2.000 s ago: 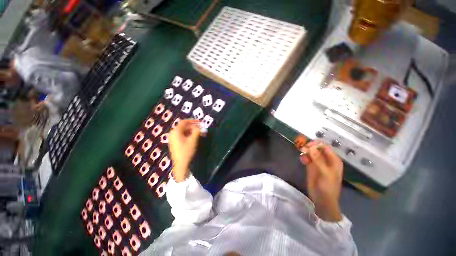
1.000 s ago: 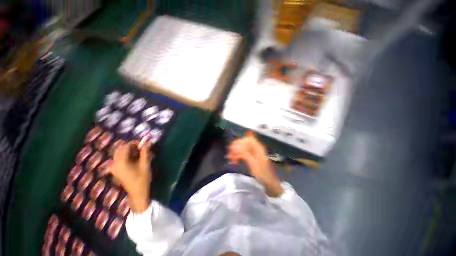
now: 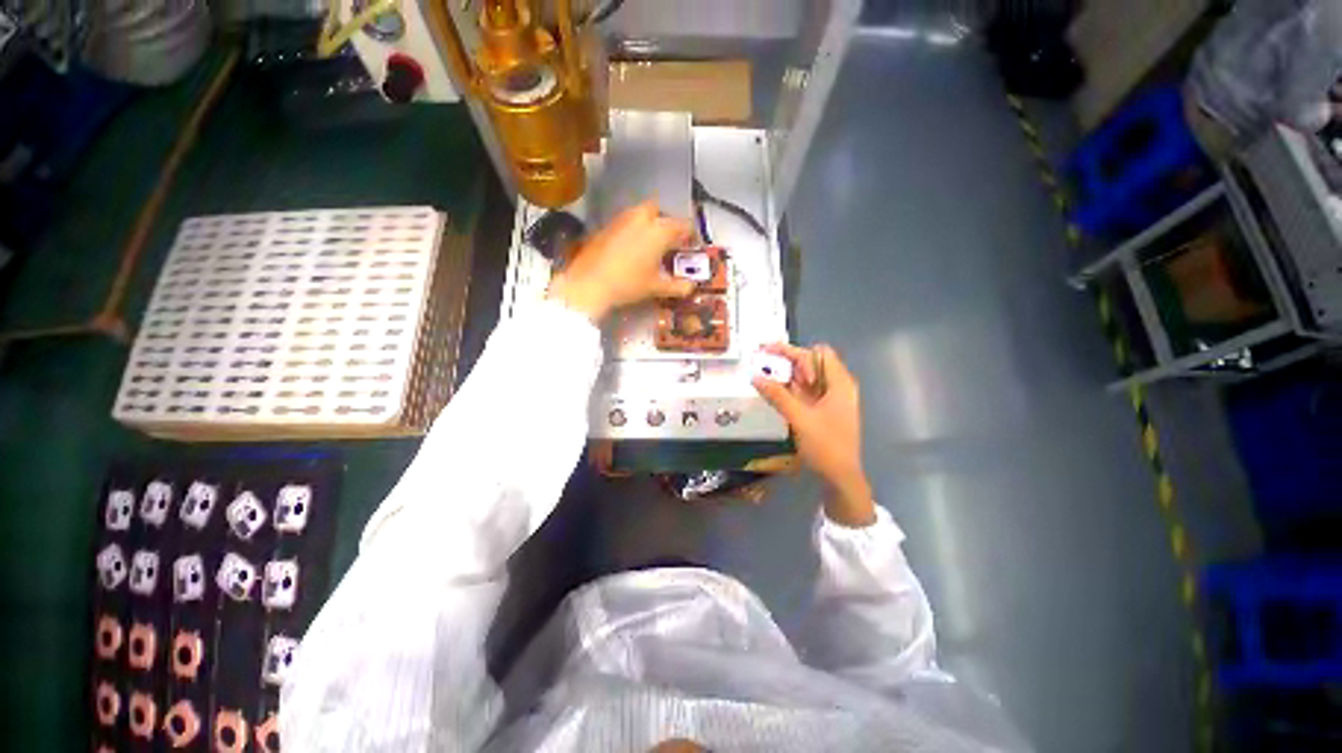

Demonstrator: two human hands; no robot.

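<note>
My left hand [image 3: 630, 262] reaches onto the press base and has its thumb and fingers around a white housing [image 3: 692, 266] at the rear orange-brown nest. My right hand [image 3: 818, 406] pinches another white housing [image 3: 773, 366] with a dark centre, just right of the press base [image 3: 754, 397]. The front nest [image 3: 692, 324] shows a round recess and holds no white housing. The gold press head [image 3: 537, 125] stands behind and left of my left hand.
A white sheet with rows of slots [image 3: 287, 309] lies on a tan stack at left. A black parts tray [image 3: 317, 508] holds white and reddish housings at lower left. Control knobs [image 3: 655, 419] line the base's front. Blue stools [image 3: 1133, 147] and a person's pale sleeve [image 3: 1273, 66] are at right.
My view has turned right towards the press. My left hand has moved from the tray to the rear nest. My right hand is now beside the base with a white housing visible in its fingers.
</note>
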